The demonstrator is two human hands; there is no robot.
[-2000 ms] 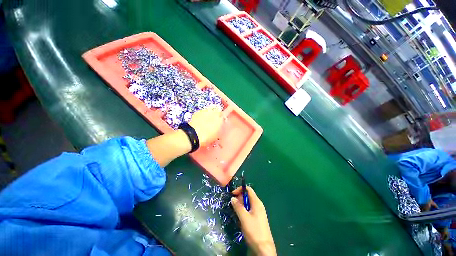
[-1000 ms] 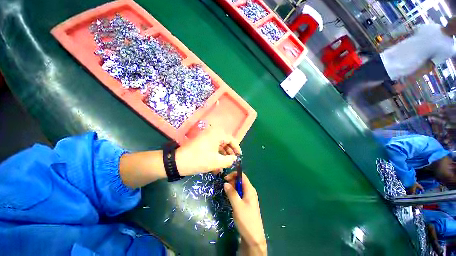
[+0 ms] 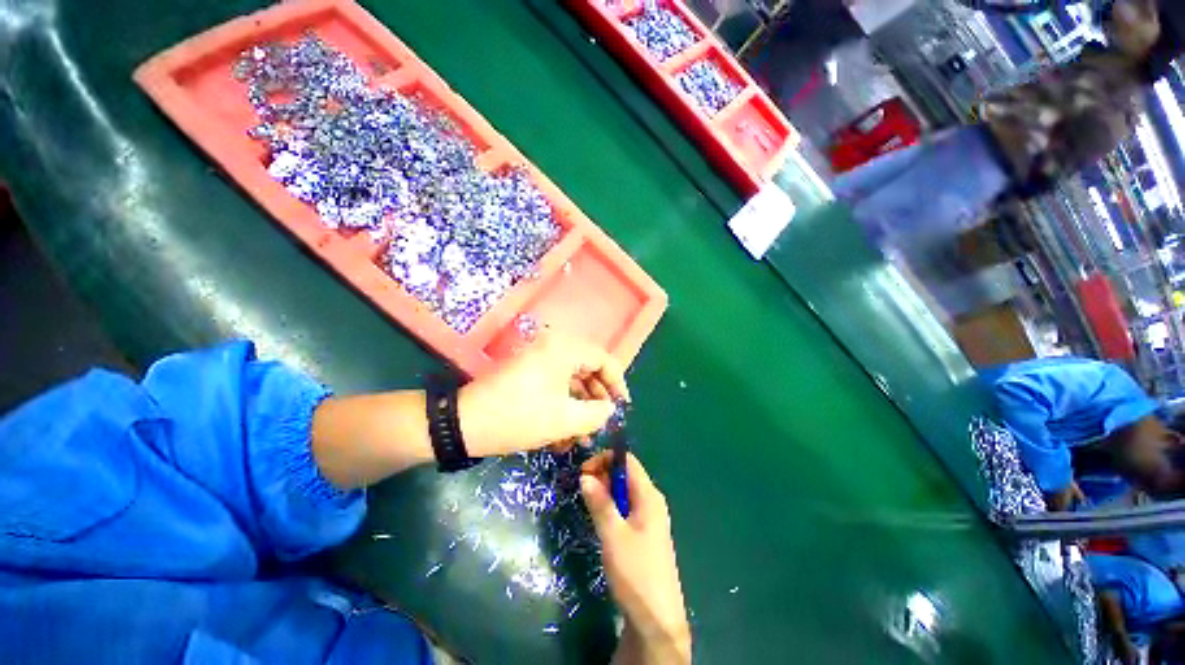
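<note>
My left hand [image 3: 530, 398], with a black band on its wrist, pinches a small silvery component [image 3: 619, 403] at its fingertips. My right hand [image 3: 639, 552] holds small cutters with blue handles [image 3: 620, 490], their dark jaws pointing up at the component. Whether the jaws touch it is too small to tell. The salmon-pink tray [image 3: 293, 207] lies beyond my left hand, with a large heap of silvery components [image 3: 416, 182] in it and a few small bits in the near end section. Thin bright offcuts [image 3: 520, 500] are scattered on the green surface below my hands.
A redder divided tray [image 3: 719, 143] with parts stands across the green surface [image 3: 806, 429], beside a white card [image 3: 762, 221]. Neighbouring workers in blue smocks [image 3: 1059, 403] sit at the right near a silvery pile [image 3: 1001, 468]. A blurred person is behind the line.
My left hand has come out of the tray to the cutters in my right hand, now with a component in its fingers. The view has shifted. A blurred person has appeared at the upper right.
</note>
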